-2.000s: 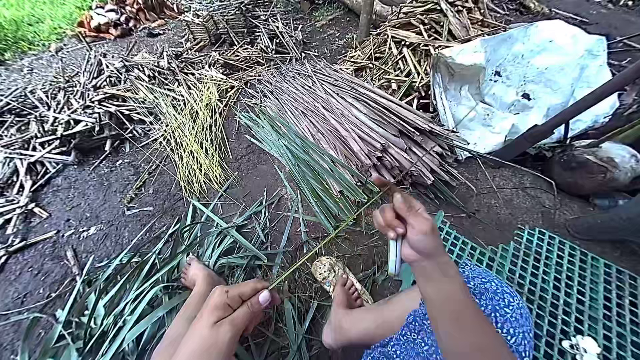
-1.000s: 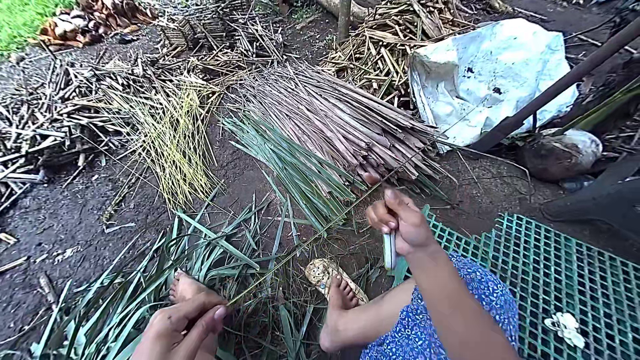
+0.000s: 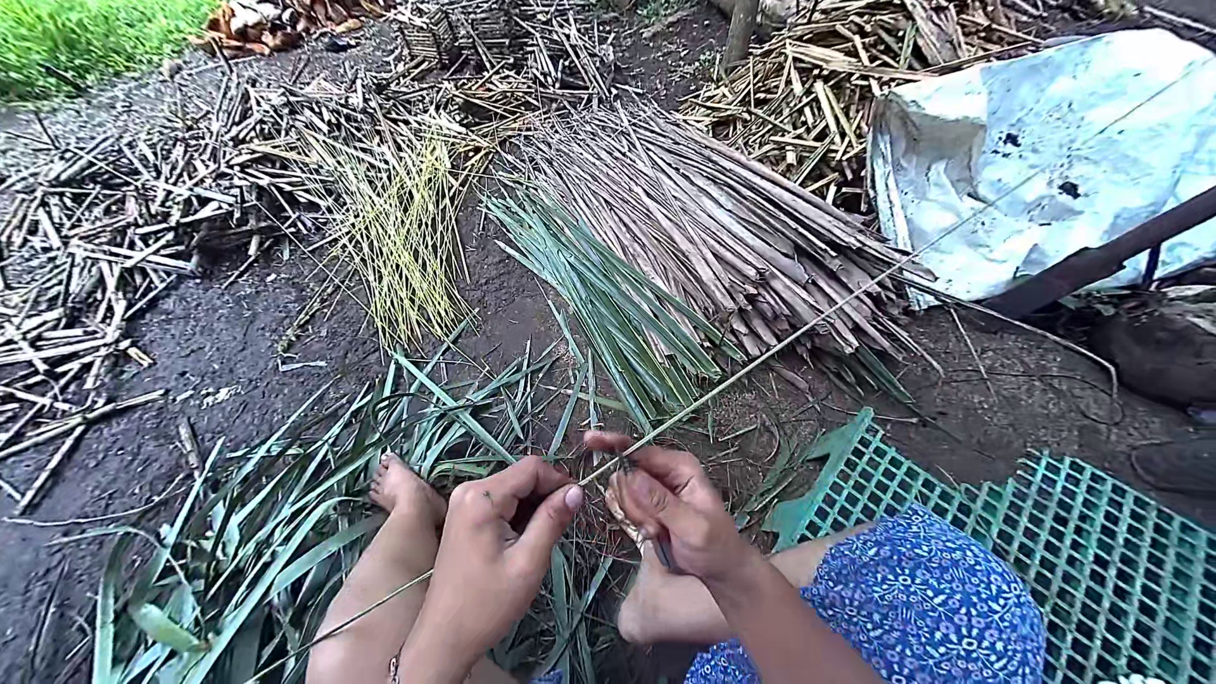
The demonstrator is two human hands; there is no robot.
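A long thin green leaf rib [image 3: 779, 344] runs slantwise from the lower left up across the white sheet. My left hand [image 3: 508, 541] pinches it between thumb and forefinger at the lower middle. Close to its right, my right hand [image 3: 679, 503] has its fingers around the same rib and also holds a small knife, of which only a dark part shows below the fingers. Beyond both hands lies a bundle of green leaf strips [image 3: 608, 304], against a larger bundle of dry brown leaves [image 3: 722, 218]. Yellow-green ribs [image 3: 404, 247] lie in a loose pile further left.
Cut green leaves [image 3: 275, 532] cover the ground around my bare feet. A green plastic grid [image 3: 1102, 551] lies at the right by the blue patterned cloth over my leg. Dry sticks [image 3: 85, 256] are heaped at the left, and a white sheet [image 3: 1026, 161] lies at the upper right beside a dark pole [image 3: 1111, 256].
My hands, wide apart along the rib before, are now close together. The right hand has come down toward the left, and the knife's pale blade, visible earlier, is no longer plain.
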